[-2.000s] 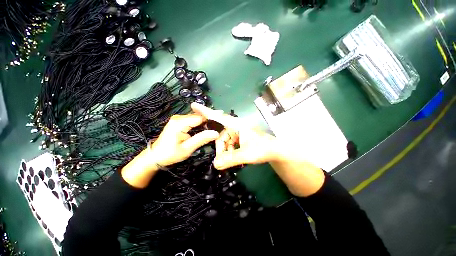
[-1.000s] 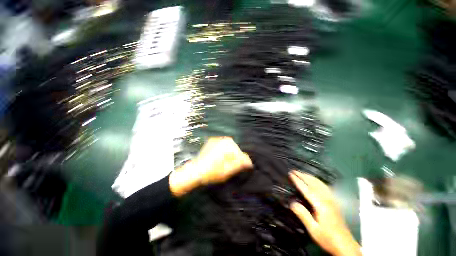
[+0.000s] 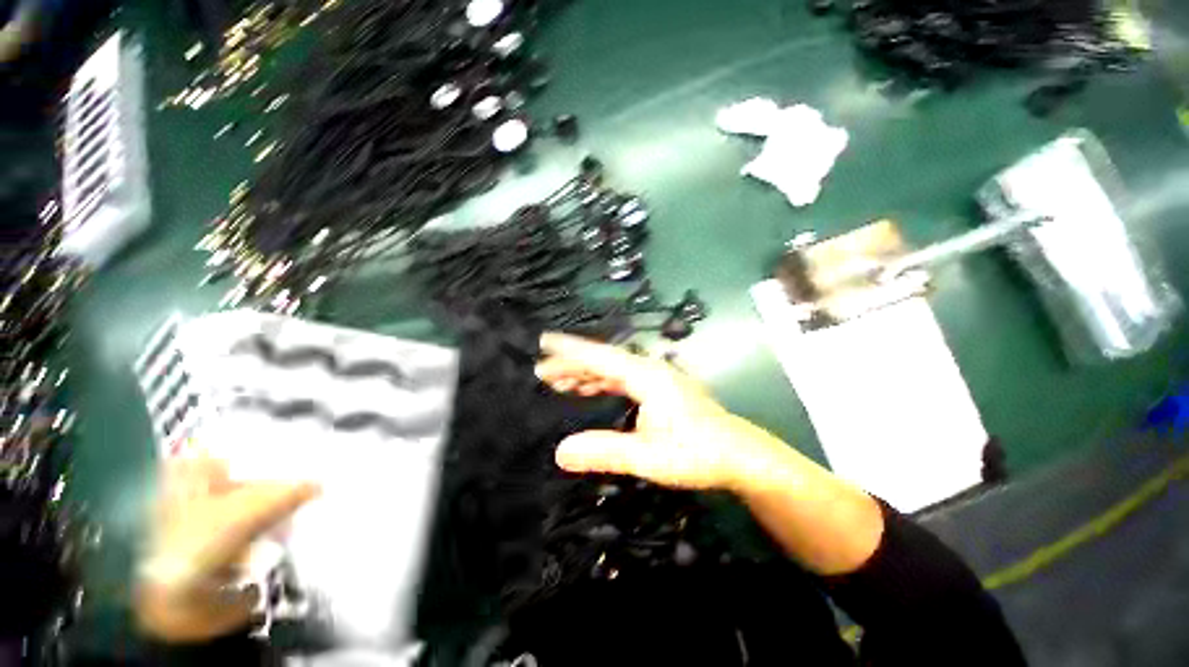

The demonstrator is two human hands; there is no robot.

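My left hand [image 3: 209, 541], blurred, is at the lower left with its thumb over the left part of a white sticker sheet [image 3: 352, 489]. It grips the sheet, which shows blurred dark rows near its top. My right hand [image 3: 672, 430] is open above the dark cable heap, thumb and fingers apart, with nothing seen in it. Black antenna cables [image 3: 502, 280] lie between and beyond the hands, with small round antenna bases [image 3: 613, 241] at their right end. Pale-faced bases [image 3: 509, 134] lie on another cable bundle farther up.
A brass-coloured metal block [image 3: 848, 267] with a silvery rod [image 3: 971, 244] stands at the top of a plain white sheet [image 3: 900, 404]. A clear plastic pack [image 3: 1089, 254] lies far right. Crumpled white scrap [image 3: 793, 146] lies above the block. A pale dotted stack [image 3: 104, 156] lies upper left.
The hands were together over the cables, then apart. My left hand has since moved left and taken hold of the sticker sheet. My right hand stays open over the cables. The camera view has swung.
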